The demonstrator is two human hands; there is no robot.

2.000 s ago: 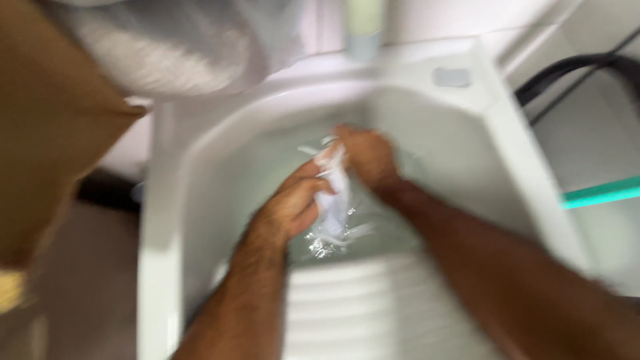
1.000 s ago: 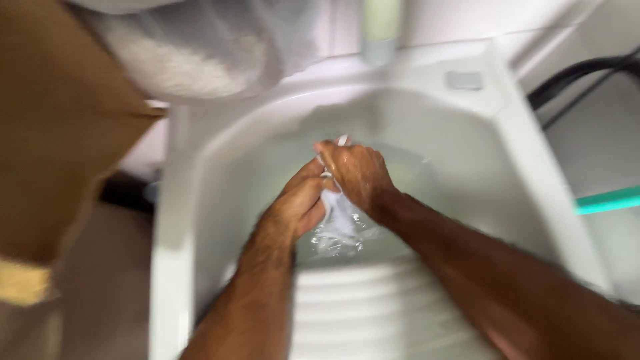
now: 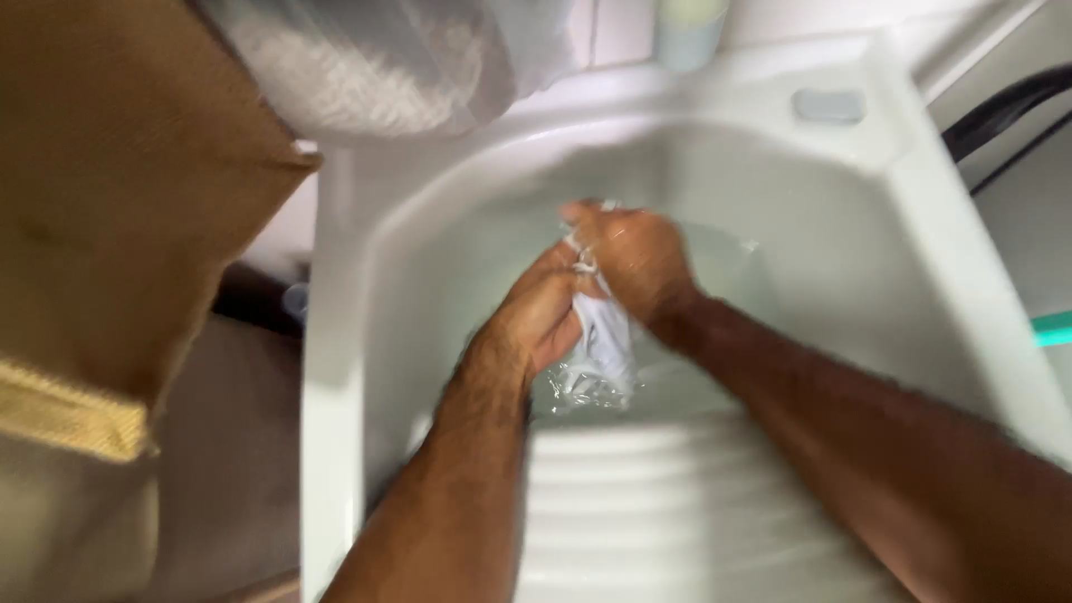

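Observation:
A wet white cloth (image 3: 605, 339) hangs between my hands, its lower end touching the water of a white laundry sink (image 3: 333, 435). My left hand (image 3: 544, 310) grips it from the left, palm partly upward. Fingers closed, my right hand (image 3: 641, 260) holds the upper part of the cloth from above and the right, close against the left fingers. Most of the cloth's upper part is hidden by the hands. A ribbed washboard slope (image 3: 615, 511) lies just below them.
A grey-white bar (image 3: 829, 106) sits on the sink's back right ledge. Behind stand a pale container (image 3: 691, 33) and a clear plastic bag with whitish contents (image 3: 360, 84). Brown fabric (image 3: 126, 167) hangs at left. Black hoses (image 3: 1013, 109) and a green rod (image 3: 1053, 328) are at right.
Two seconds ago the right hand was angled differently, with more of the cloth showing between the hands; it now covers the cloth's top. Both hands still hold it.

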